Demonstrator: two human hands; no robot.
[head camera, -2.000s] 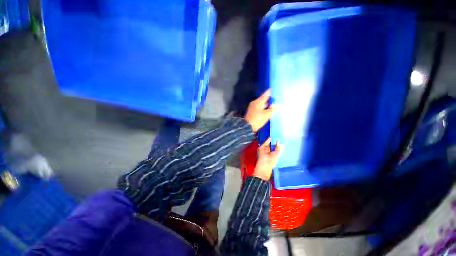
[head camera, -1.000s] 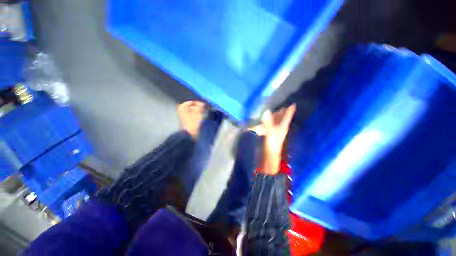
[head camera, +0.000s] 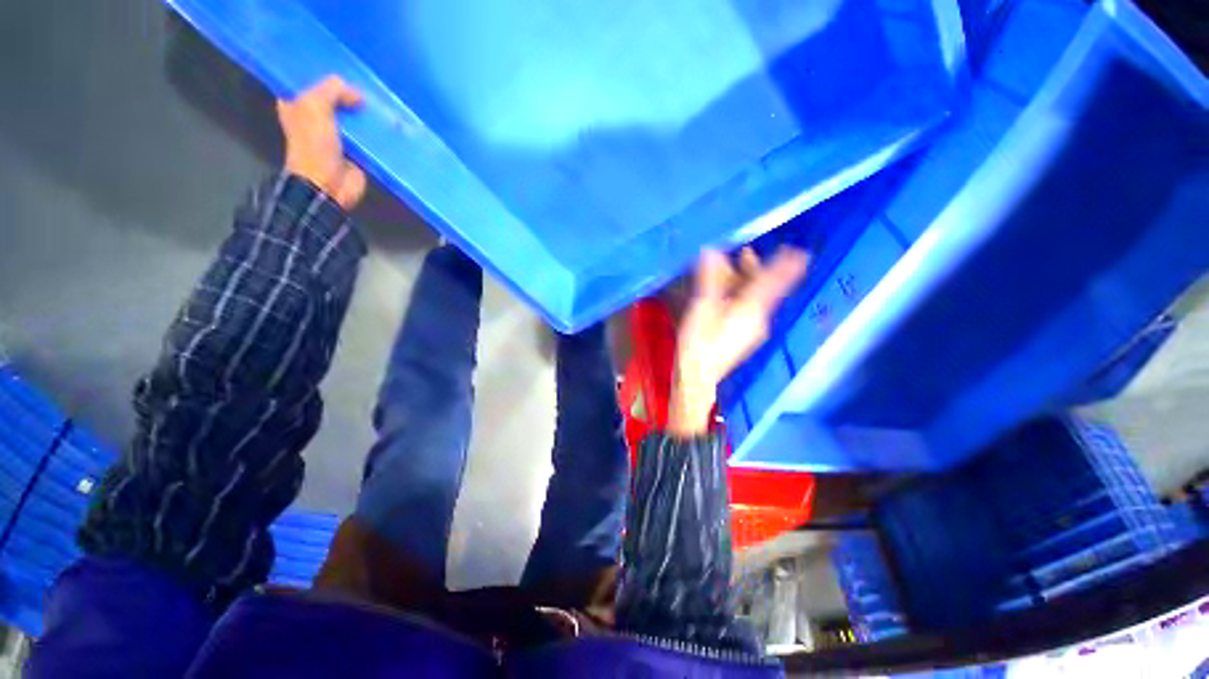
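An empty blue tray (head camera: 623, 93) lies tilted across the top middle, with its near corner towards me. My left hand (head camera: 322, 139) grips its left rim, thumb over the edge. My right hand (head camera: 729, 325) is at the tray's near right side with its fingers spread; it is slightly blurred, and contact with the tray cannot be made out. A second empty blue tray (head camera: 1008, 252) sits to the right, at the top of a stack above a red stool (head camera: 769, 504).
Stacked blue trays (head camera: 1047, 531) stand at the lower right, and more blue trays (head camera: 40, 464) at the lower left. The bench edge (head camera: 1061, 637) curves along the bottom right. Grey floor (head camera: 93, 199) shows at the left, with my legs in the middle.
My hands have moved apart, the left one onto the left tray's rim. That tray appears nearer and angled. Earlier both hands were at the right tray, which now shows turned.
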